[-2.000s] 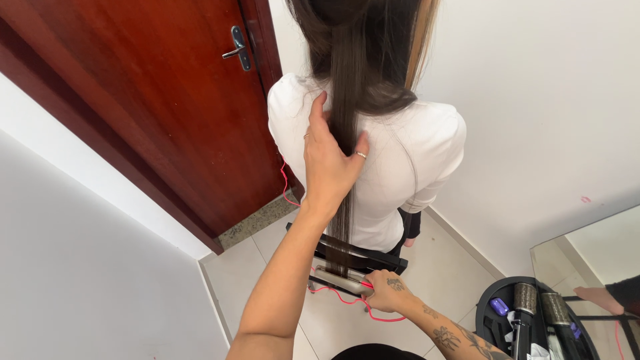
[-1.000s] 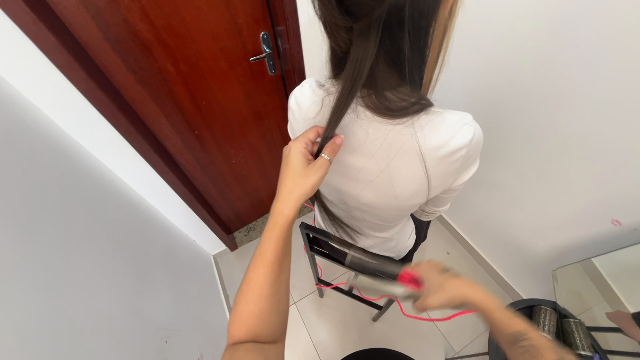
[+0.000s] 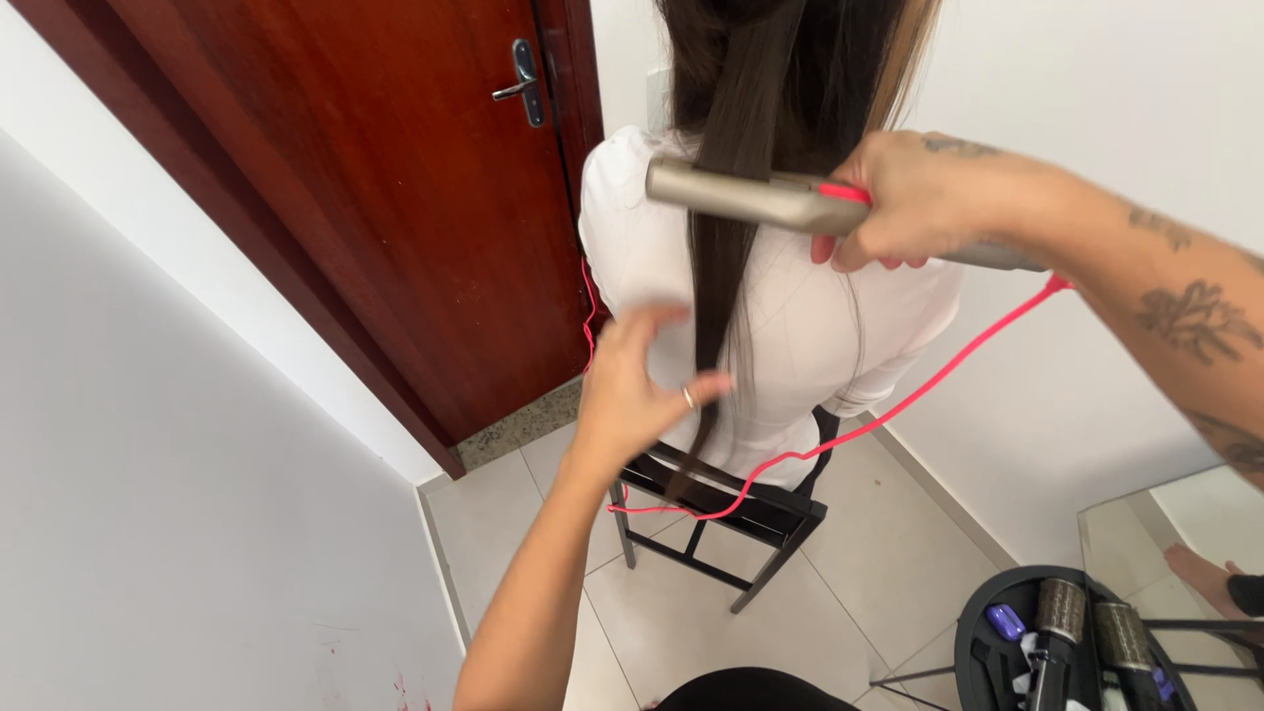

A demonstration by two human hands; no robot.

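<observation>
My right hand holds a hair straightener with a pink cord, high on a long section of dark hair that passes between its plates. The hair hangs down the back of a person in a white long-sleeved top, seated on a black chair. Below the straightener, my left hand is beside the lower hair, thumb and fingers spread, slightly blurred; a ring is on it.
A brown wooden door with a metal handle stands at the left. Walls flank both sides. At lower right a round black tray holds round brushes and a purple item, beside a mirror. The pink cord crosses behind the chair.
My right hand has raised the straightener from near the chair back to the upper part of the hair section. My left hand has let go of the hair and is lower on the person's back.
</observation>
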